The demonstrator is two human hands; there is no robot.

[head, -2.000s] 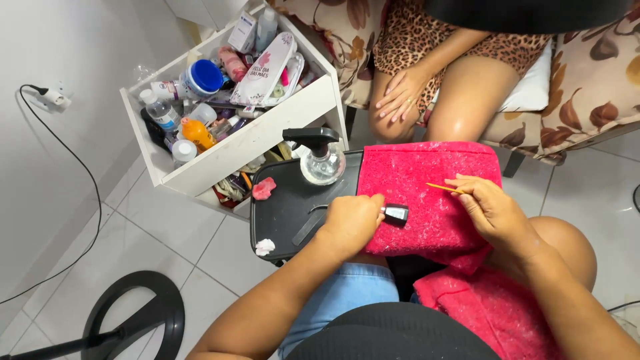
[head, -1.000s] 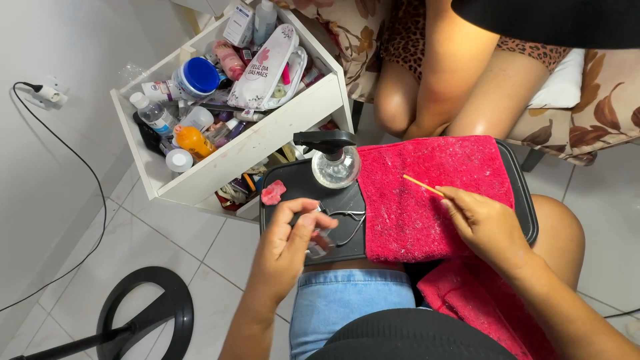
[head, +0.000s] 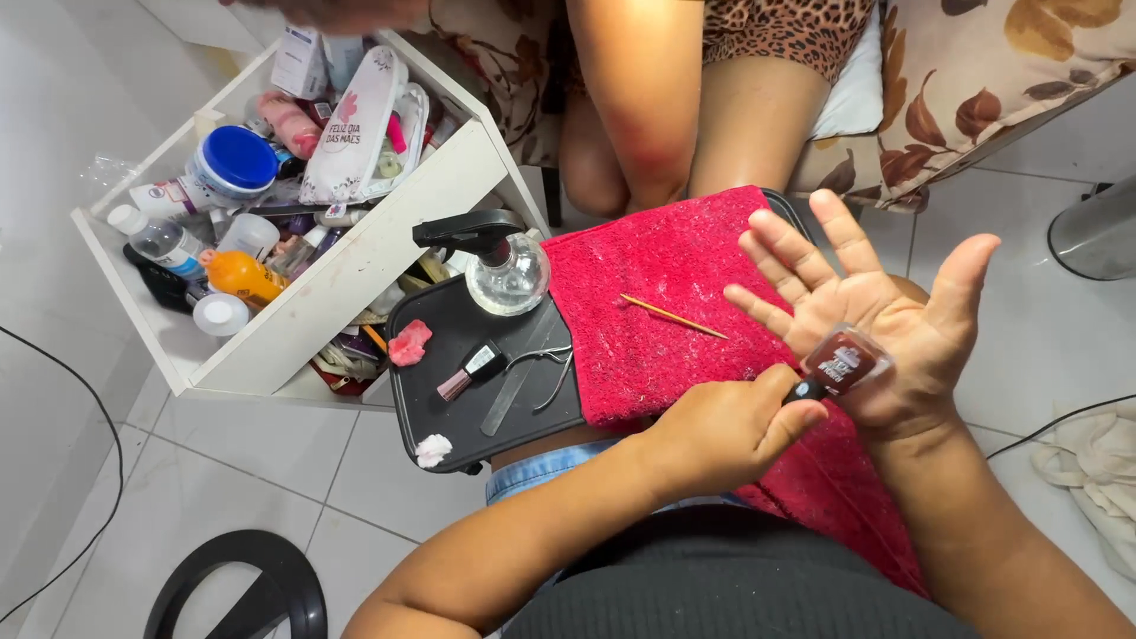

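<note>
My left hand (head: 728, 430) grips the black cap of a dark red nail polish bottle (head: 848, 359). The bottle lies against the palm of my right hand (head: 865, 319), whose fingers are spread apart. A thin wooden stick (head: 674, 317) rests on the red towel (head: 657, 257) that covers part of a black tray (head: 417, 319). On the tray's bare part are a spray bottle (head: 508, 275) with a black pump, a pink nail polish bottle (head: 472, 370), a nail file (head: 521, 377), metal nippers (head: 555, 364), a pink wad (head: 409, 343) and a white cotton wad (head: 433, 451).
An open white drawer (head: 355, 266), full of bottles and jars, stands left of the tray. Beyond the towel, a seated person's bare arm (head: 639, 89) hangs down by their knees. A round black stand base (head: 235, 541) is on the tiled floor at lower left.
The wooden stick, earlier in my right hand, now lies on the towel. My left hand has moved from the tray to my right hand and now holds the dark red bottle. The seated person's arm has moved.
</note>
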